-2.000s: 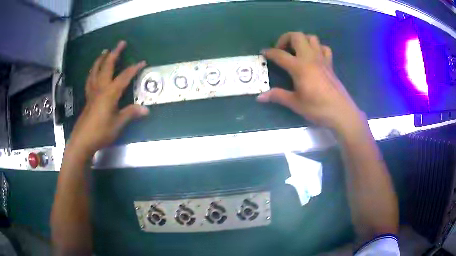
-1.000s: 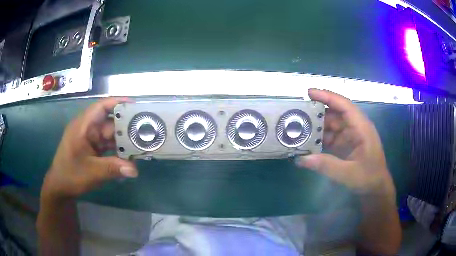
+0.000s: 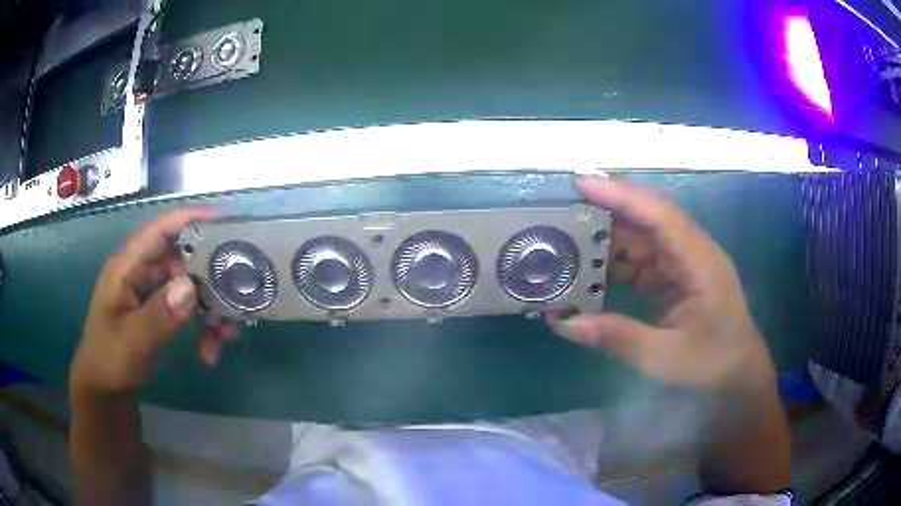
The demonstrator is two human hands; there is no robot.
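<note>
A silver-grey four-fan module [image 3: 385, 265] is held level in front of me, its four round finned discs with bright hubs facing me. My left hand [image 3: 138, 306] grips its left end, the thumb on the front corner and other fingers behind and below. My right hand [image 3: 672, 287] grips its right end, one finger at the top corner and the thumb at the lower edge. The module is over the near green worktop [image 3: 415, 371]. How far it is above the surface cannot be told.
A bright metal rail [image 3: 474, 148] runs behind the module. Beyond it, another fan module [image 3: 229, 51] lies on the green belt [image 3: 445, 69], partly behind a machine frame with a red button [image 3: 69, 181]. A violet lamp [image 3: 808, 64] glows at the far right. Dark ribbed sides [image 3: 855, 267] stand at right.
The held module has shifted left and tilts slightly. My left thumb has moved up onto its end. The module on the belt shows more beyond the machine frame.
</note>
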